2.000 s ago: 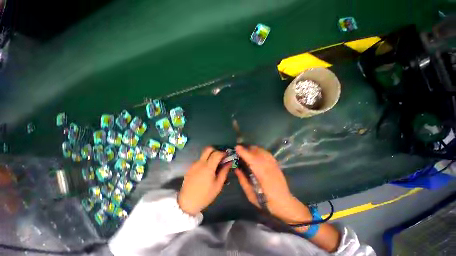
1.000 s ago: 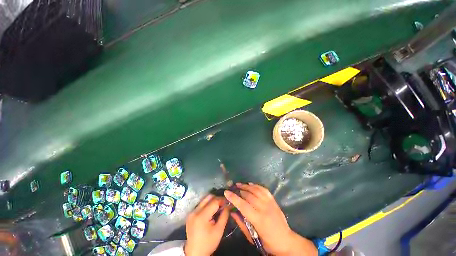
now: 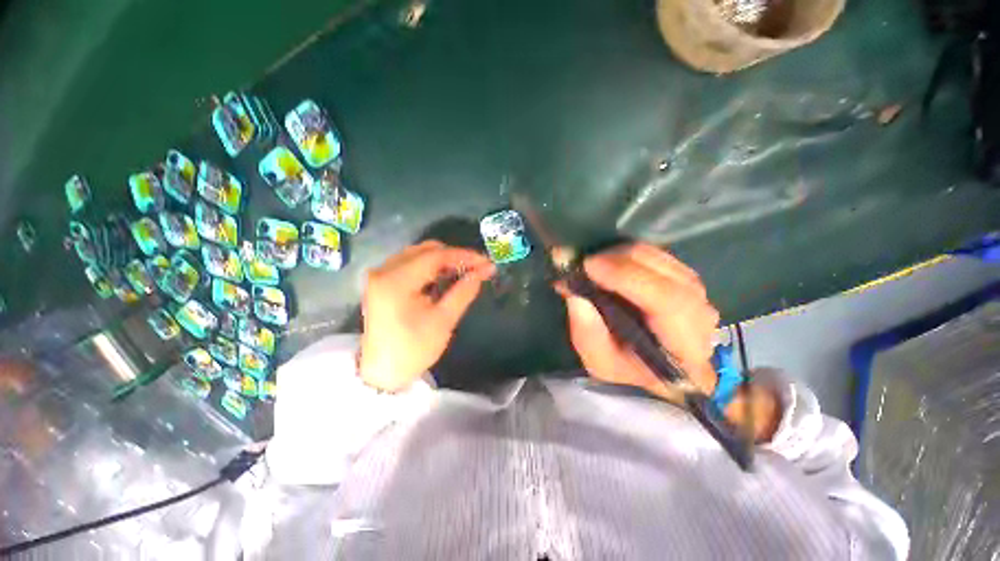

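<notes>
One circuit board assembly (image 3: 504, 236), a rounded piece with a teal rim and yellow-green area, is in front of me. My left hand (image 3: 422, 312) pinches its lower left edge between thumb and fingertips. A small dark gap or thing between these fingers is too blurred to tell. My right hand (image 3: 647, 318) is shut on the soldering iron (image 3: 631, 329), held like a pen. The iron's metal collar points up and left, and its thin blurred tip is just right of the assembly; contact cannot be told.
Many similar assemblies (image 3: 217, 230) lie in rows and stacks on the green mat (image 3: 461, 121) at left. A beige pot (image 3: 713, 49) with silvery bits is at the upper right, cut off. A silvery cylinder (image 3: 113, 359) and a black cable (image 3: 132, 513) are at lower left.
The view has tilted down and closer. My hands have moved apart; the assembly they covered now shows, and the iron's handle, collar and tip show clearly.
</notes>
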